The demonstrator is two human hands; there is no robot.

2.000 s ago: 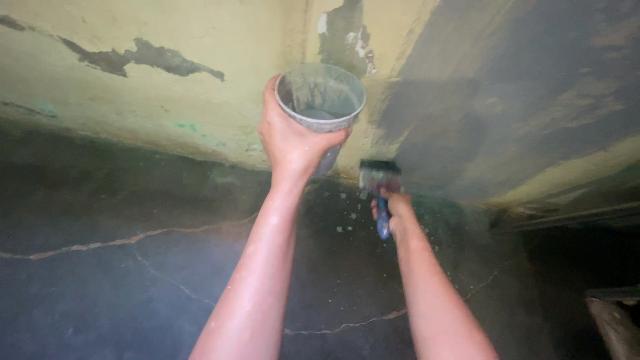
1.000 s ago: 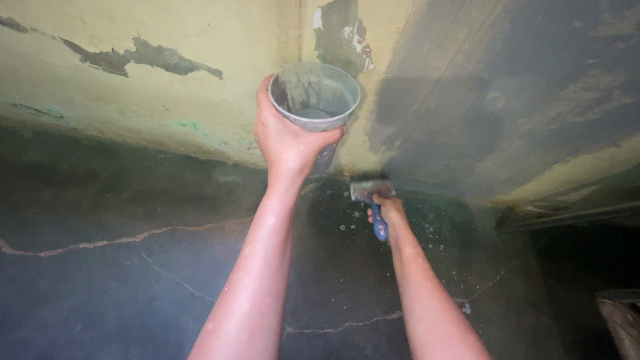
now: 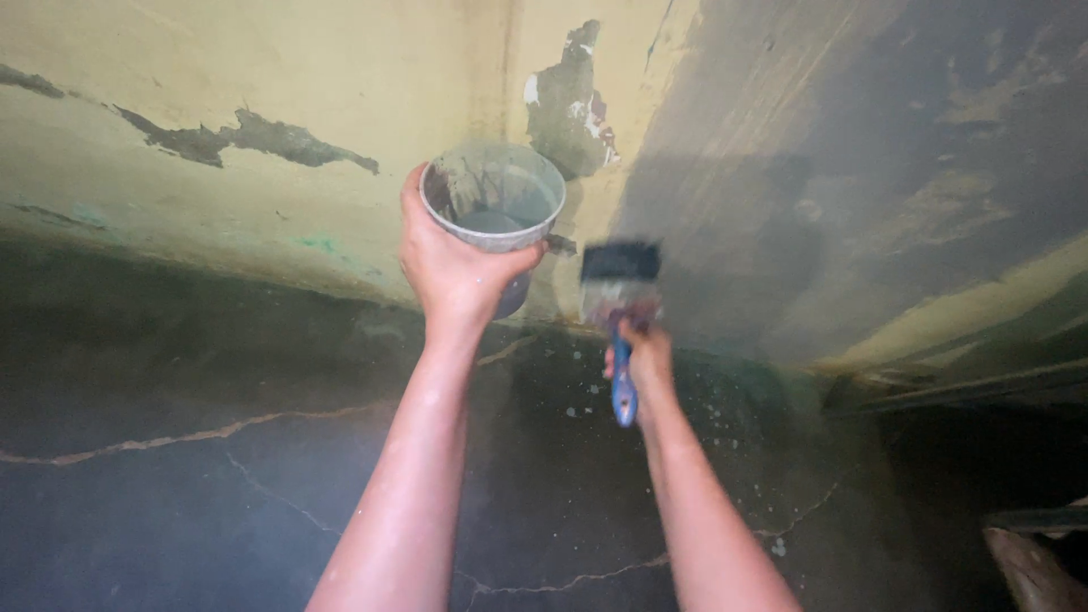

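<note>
My left hand (image 3: pixel 455 268) grips a round plastic tub (image 3: pixel 517 240) by its side, thumb and fingers around it below the rim. Grey liquid lies in the tub, and its inner wall is smeared. My right hand (image 3: pixel 648 353) holds a wide paintbrush (image 3: pixel 622 285) by its blue handle, dark bristles up, to the right of the tub and against or just in front of the wall. The brush is blurred. The yellowish wall (image 3: pixel 357 51) bears a broad grey coat (image 3: pixel 731 212) on the right, beside and above the brush.
Peeled patches (image 3: pixel 289 144) mark the yellow wall, one of them (image 3: pixel 565 110) just above the tub. The dark floor (image 3: pixel 204 527) meets the wall's foot; it has long cracks and pale spatters near my right arm. A worn object (image 3: pixel 1033 569), unclear in kind, stands at the lower right edge.
The brush in my right hand has moved up from the foot of the wall, where it was a second ago, with its bristles now higher. My left hand keeps the tub in about the same place.
</note>
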